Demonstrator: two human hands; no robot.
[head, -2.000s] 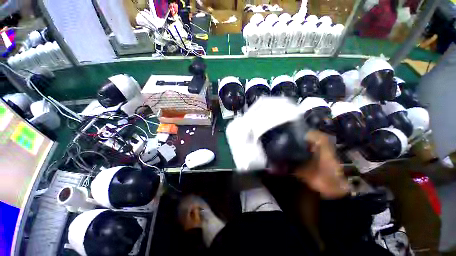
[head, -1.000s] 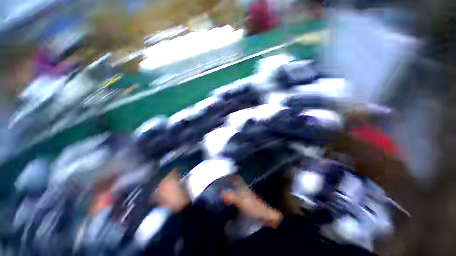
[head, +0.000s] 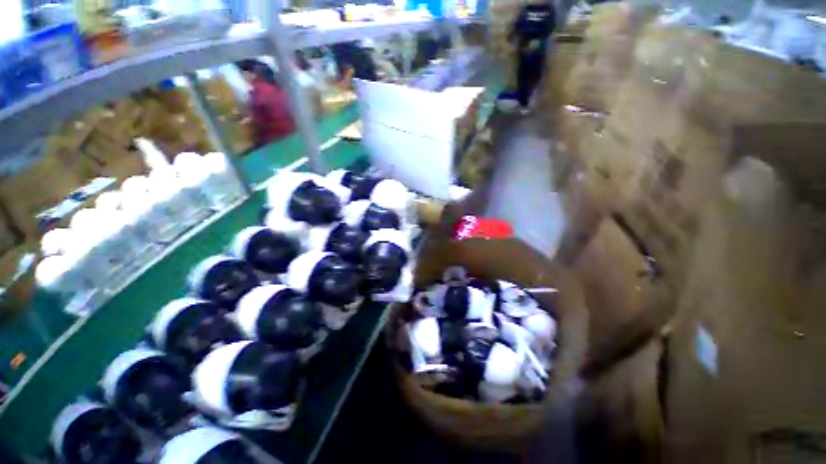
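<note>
Neither of my hands can be made out; a dark blurred area lies at the bottom edge. Dome cameras (head: 256, 379) with white shells and glossy black ball fronts stand in rows on the green bench (head: 349, 349), left of centre. One camera (head: 308, 201) sits higher than the others at the far end. A big round-looking brown carton (head: 471, 419) stands right of the bench, with more cameras (head: 501, 364) piled loosely inside.
White items (head: 136, 210) stand in a row on the far left. A white box (head: 408, 136) is at the bench's far end. Brown cartons (head: 625, 118) are stacked on the right. A metal shelf frame (head: 292, 82) crosses above. People (head: 269, 104) are in the background.
The view has swung right to the carton of loose cameras. My hands and the camera seen with them have left the picture. The monitor, mouse and cables are out of view.
</note>
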